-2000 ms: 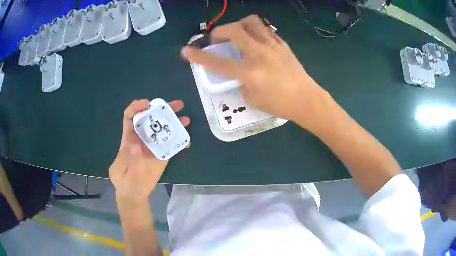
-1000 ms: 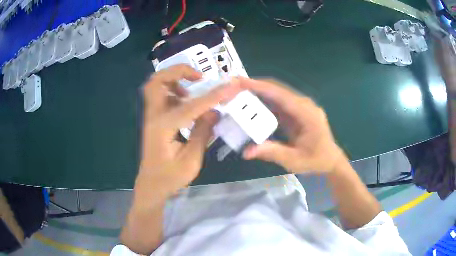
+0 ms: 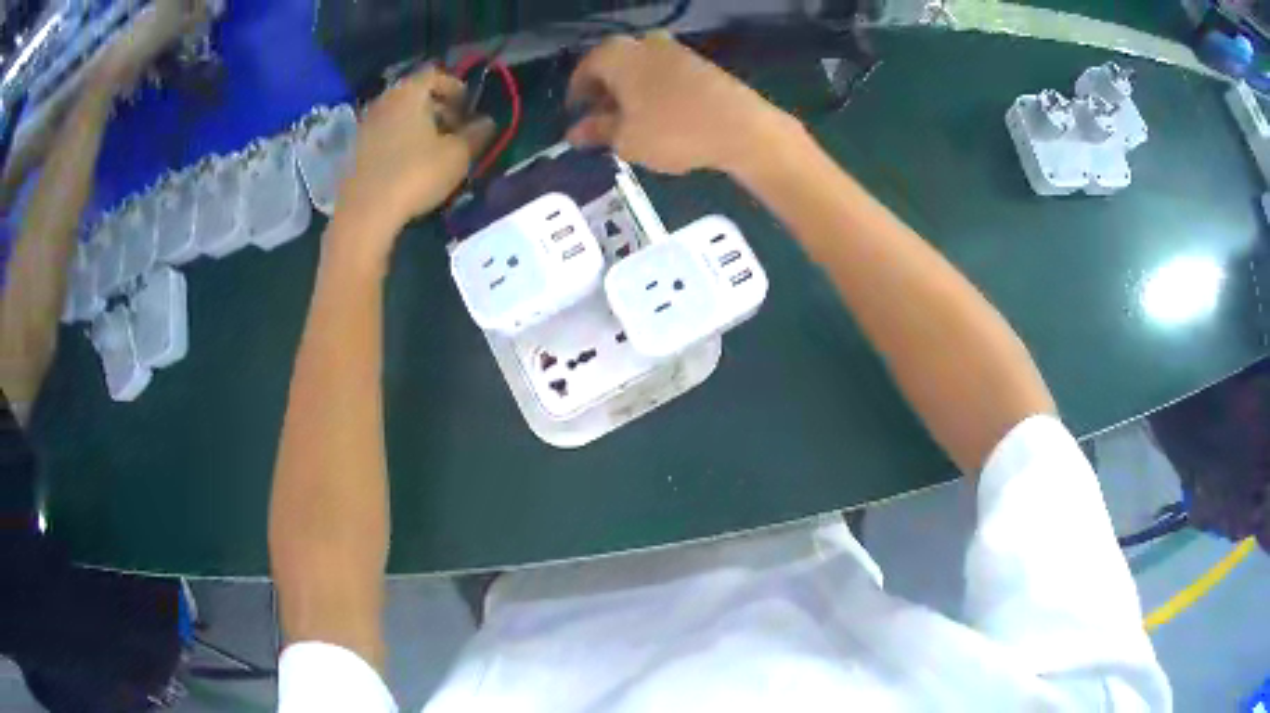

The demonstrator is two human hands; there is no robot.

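Observation:
A white socket board (image 3: pixel 564 414) lies on the green bench, its far end covered by a black patch. Two white plug adapters sit on it faces up, one at the left (image 3: pixel 527 265) and one at the right (image 3: pixel 685 287), each showing outlet slots and small USB ports. Neither is touched by a hand. My left hand (image 3: pixel 415 146) is at the far left of the board, by a looped red lead (image 3: pixel 514 117); its fingers are bent around something dark I cannot make out. My right hand (image 3: pixel 669 105) is beyond the board's far end, fingers curled; its fingertips are blurred.
Adapters stand in a slanted row (image 3: pixel 209 205) beside a blue mat (image 3: pixel 265 70) at left, with two more nearer me. A small group of adapters (image 3: pixel 1072 146) lies prongs up at right. Another person's arm (image 3: pixel 63 209) reaches in at far left. Dark cables lie beyond the board.
Both adapters now rest on the socket board, released by my hands. Both hands have moved away from me to the far side. Another adapter stands near the left row, and another person's arm has appeared.

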